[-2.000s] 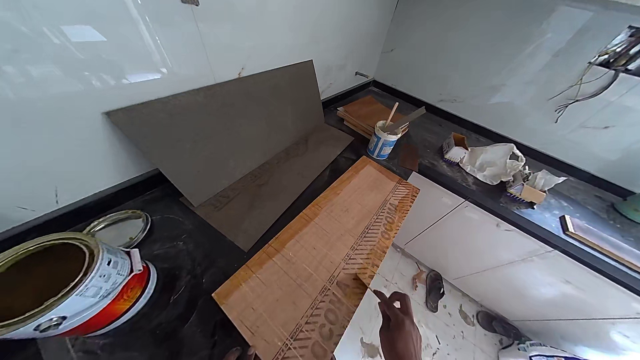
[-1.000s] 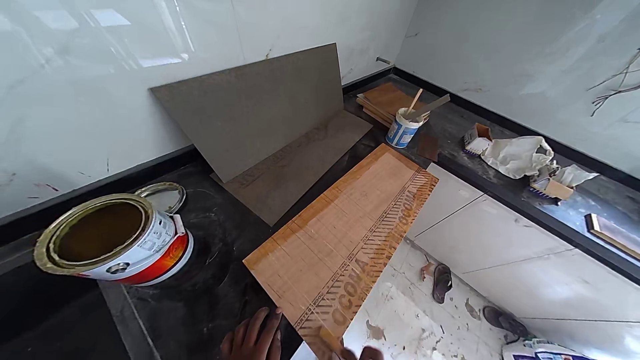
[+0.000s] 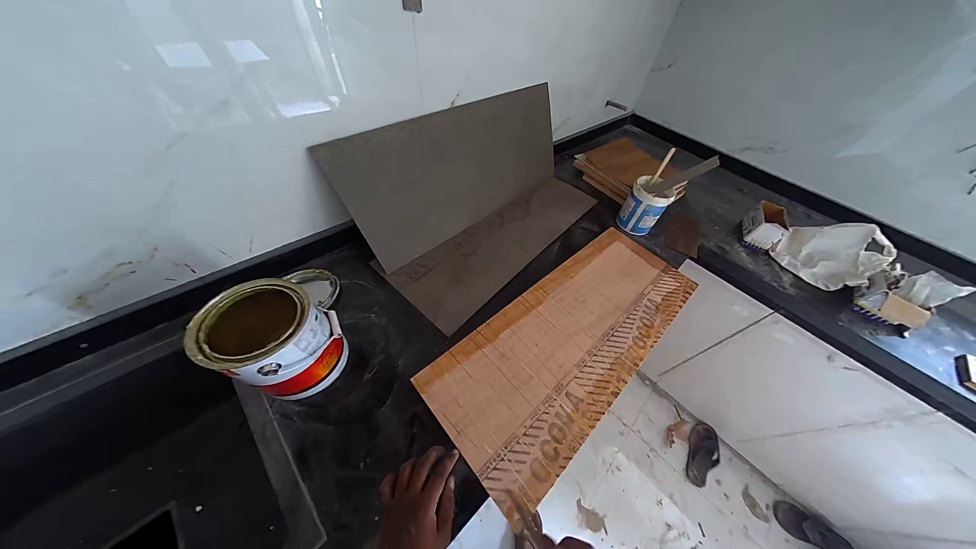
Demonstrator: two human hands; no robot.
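Note:
My left hand [image 3: 418,496] lies palm down at the black counter's edge, its fingertips beside the near left corner of a printed wood-faced sheet [image 3: 534,335]. Cut off by the bottom of the view, my right hand [image 3: 570,542] holds a small thin flat tool [image 3: 526,518] against the sheet's near corner; its exact kind is unclear. Amber wetness shows along parts of the sheet, whose right edge overhangs the counter. To its left stands an open metal can [image 3: 320,358] of brownish liquid. Behind, one grey-brown panel [image 3: 457,175] leans on the wall above another lying flat [image 3: 496,259].
A can lid [image 3: 316,288] lies behind the metal can. Stacked boards [image 3: 621,160] sit near the corner with a blue-and-white tub [image 3: 643,210] holding a stick and blade. Crumpled plastic [image 3: 831,255] and small boxes lie right. Sandals [image 3: 701,454] are on the floor below.
My right hand has moved from the sheet's right edge to its near corner. My left hand, barely visible two seconds ago, now shows beside the sheet.

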